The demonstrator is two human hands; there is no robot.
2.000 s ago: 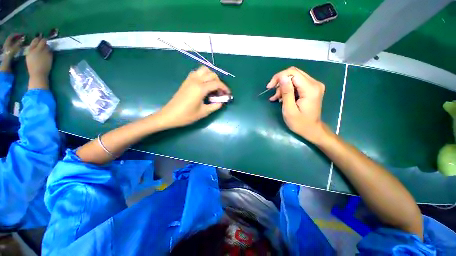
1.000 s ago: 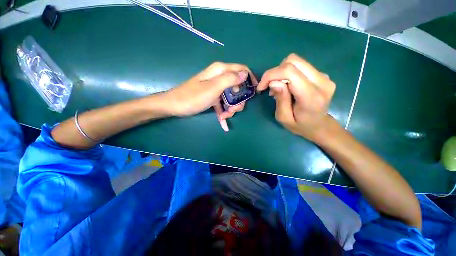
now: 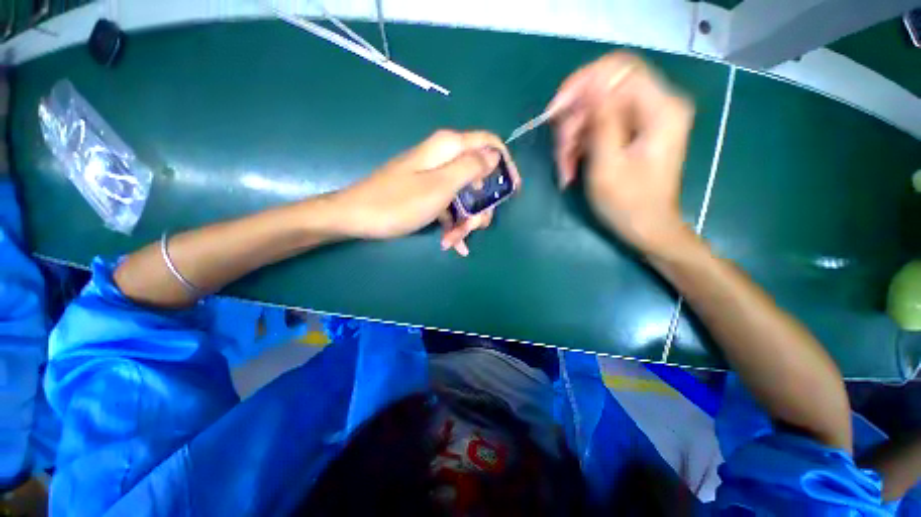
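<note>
My left hand [image 3: 414,187] holds a smartwatch body [image 3: 488,190] over the green bench top, its dark face up and its rim pinkish. The thumb lies on the face's upper left part. My right hand [image 3: 631,141] is raised to the right of the watch and blurred. It holds a thin pale stick tool [image 3: 532,125] between the fingers, with its tip pointing down-left near the watch's upper edge. Whether the tip touches the watch cannot be told.
Thin white strips [image 3: 369,53] lie across the white rail [image 3: 566,32] and bench. A clear plastic bag [image 3: 98,159] and small black block [image 3: 106,41] are at left. A grey upright [image 3: 808,25] stands upper right; a light-green object [image 3: 906,295] is at the right edge.
The left hand has brought the watch face into view. The right hand first came in to the watch, then moved up and away, showing more of the stick. The view has shifted.
</note>
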